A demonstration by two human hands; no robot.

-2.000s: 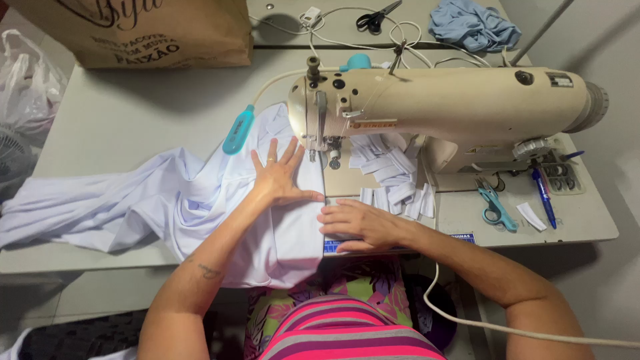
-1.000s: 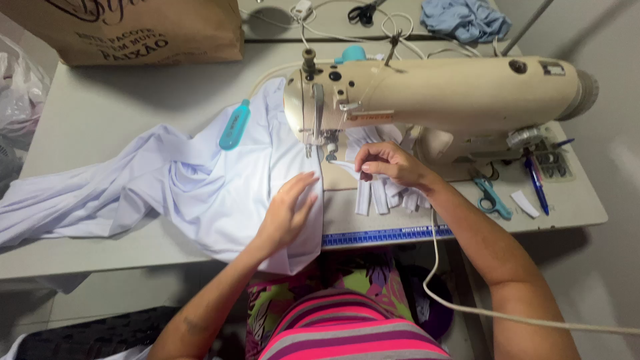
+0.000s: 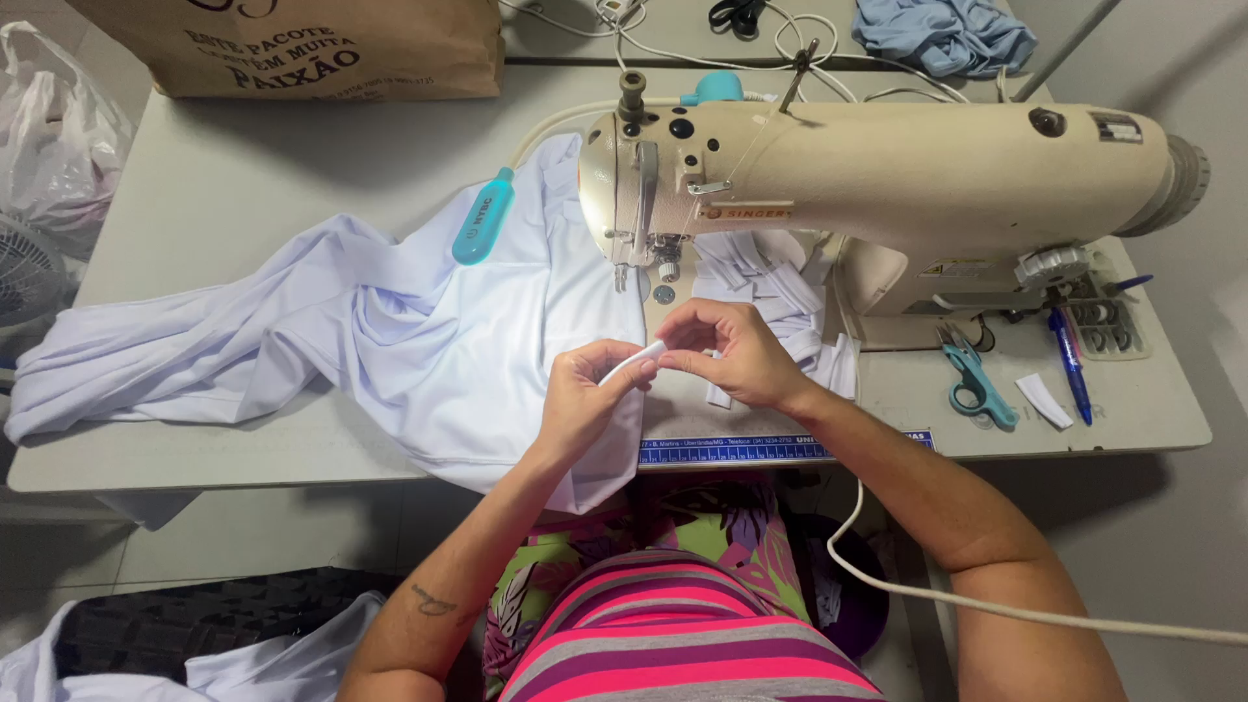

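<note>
Both hands meet in front of the needle area of a beige Singer sewing machine (image 3: 877,166). Between the thumb and fingers of my left hand (image 3: 590,390) is a small white fabric strip (image 3: 632,363). My right hand (image 3: 731,353) pinches the strip's other end. Beneath my left hand a large pale fabric piece (image 3: 468,341) spreads over the table, its right edge near the presser foot (image 3: 621,278). More white fabric strips (image 3: 780,292) lie in a pile beside and behind my right hand, under the machine arm.
A blue measuring tape strip (image 3: 721,452) runs along the front edge. Thread snips (image 3: 975,385), a loose white strip (image 3: 1043,401), a blue pen (image 3: 1071,370) and a bobbin box (image 3: 1102,327) lie at right. A paper bag (image 3: 322,49) stands at the back left; a cable (image 3: 936,595) crosses my right arm.
My right hand has moved from the fabric edge to the strip pile, then left towards my left hand. A strip is now held between both hands. My left hand has left the pale fabric's surface.
</note>
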